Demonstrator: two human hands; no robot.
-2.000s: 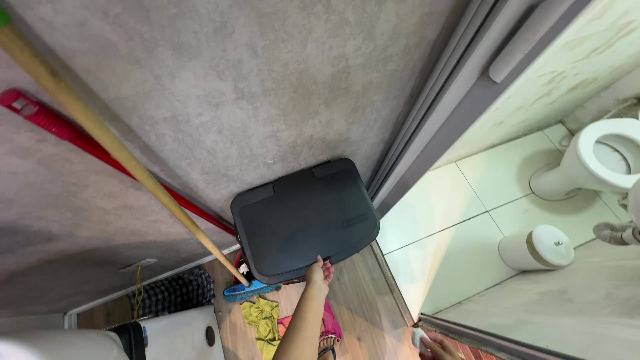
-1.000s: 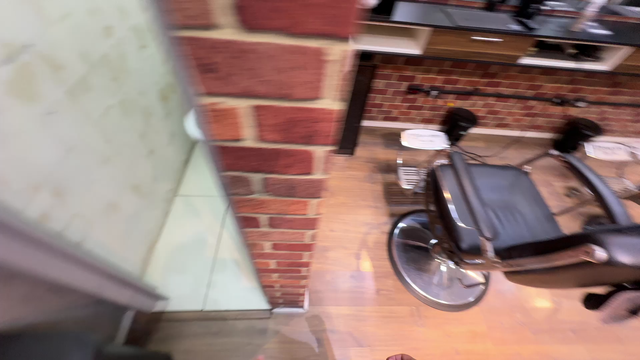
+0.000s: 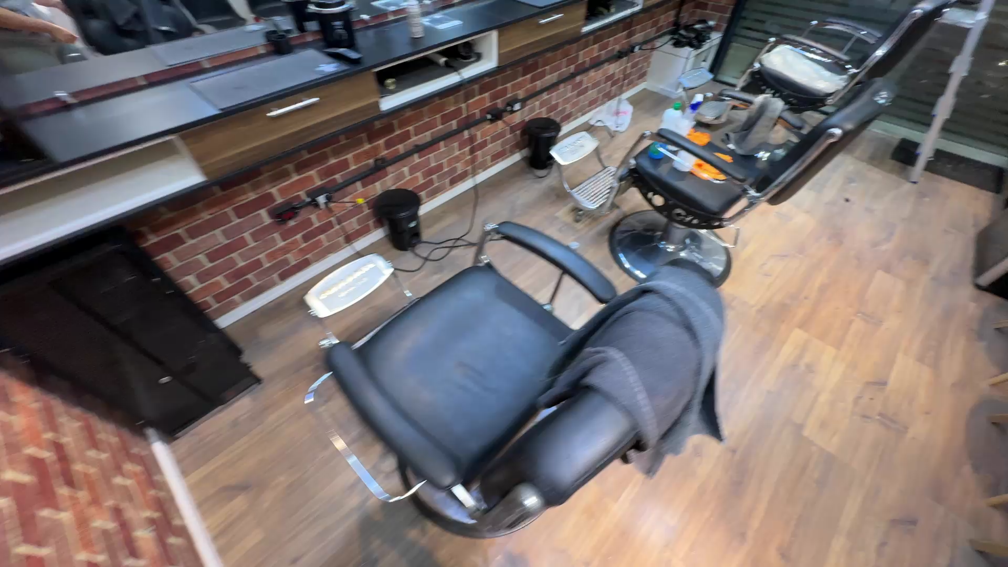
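Observation:
Neither of my hands shows in the head view now. A black padded barber chair [image 3: 465, 346] stands in the middle, with a dark grey towel [image 3: 669, 346] draped over its backrest. Beyond it, a second barber chair [image 3: 677, 185] carries bottles [image 3: 677, 122], orange cloths or gloves [image 3: 709, 169] and a grey cloth [image 3: 756, 126] on and about its seat. A third barber chair [image 3: 803, 75] is farther back, with a pale covering on its seat.
A long counter [image 3: 260, 79] with drawers and open shelves runs along the brick wall [image 3: 260, 213]. Below it stand black bins [image 3: 399, 219], cables and a dark cabinet [image 3: 118, 331]. A pale pole [image 3: 945, 102] rises at the right. Wood-look floor [image 3: 850, 378] surrounds the chairs.
The view has swung from a black-lidded bin beside a toilet doorway, past a brick wall, to the barber chairs. A hand was at the bin's lid in the oldest frame; no hand shows now.

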